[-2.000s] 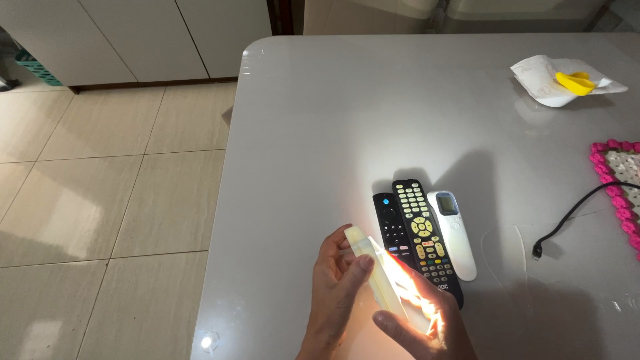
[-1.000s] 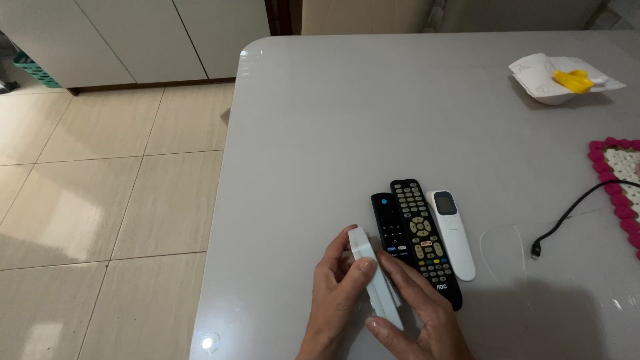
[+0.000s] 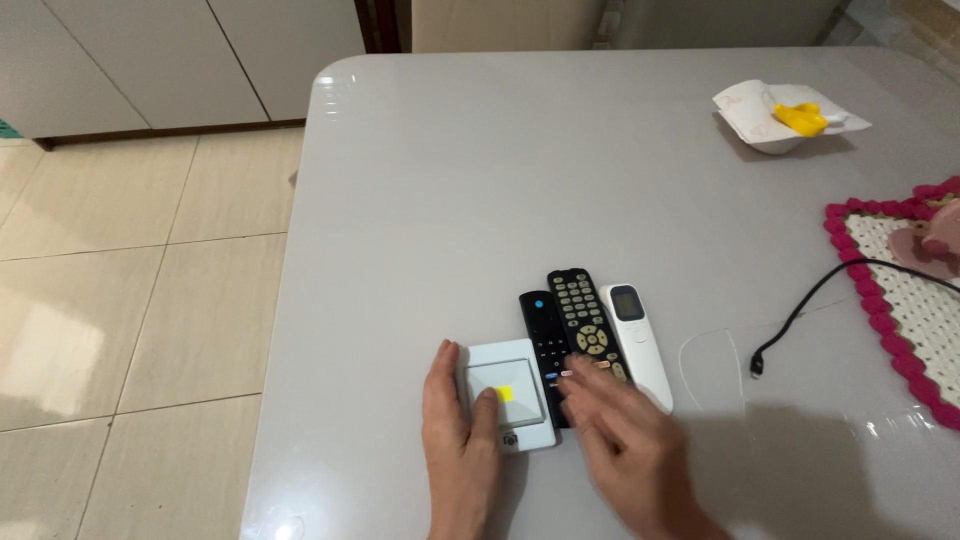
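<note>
A flat white square lamp (image 3: 506,394) with a small yellow patch at its middle lies face up on the table, left of the remotes. My left hand (image 3: 465,427) grips its left edge, the thumb resting on its face. My right hand (image 3: 619,435), somewhat blurred, is over the lower ends of two black remote controls, a slim one (image 3: 541,322) and a larger one with many buttons (image 3: 585,311); its fingers look extended with nothing held. Beside the larger remote, on its right, lies a white handheld device with a small display, likely an infrared thermometer (image 3: 641,349).
On the grey glossy table (image 3: 480,165), a black cable (image 3: 795,315) runs across a crocheted mat with a pink border (image 3: 870,289) at right. A white bowl with paper (image 3: 757,120) holds a yellow object (image 3: 802,120). The table's left edge borders the tiled floor.
The white lamp, earlier held tilted on edge between both hands and glowing two seconds ago, now lies flat with its face up and its bright light gone. My right hand has left it and moved over the remotes.
</note>
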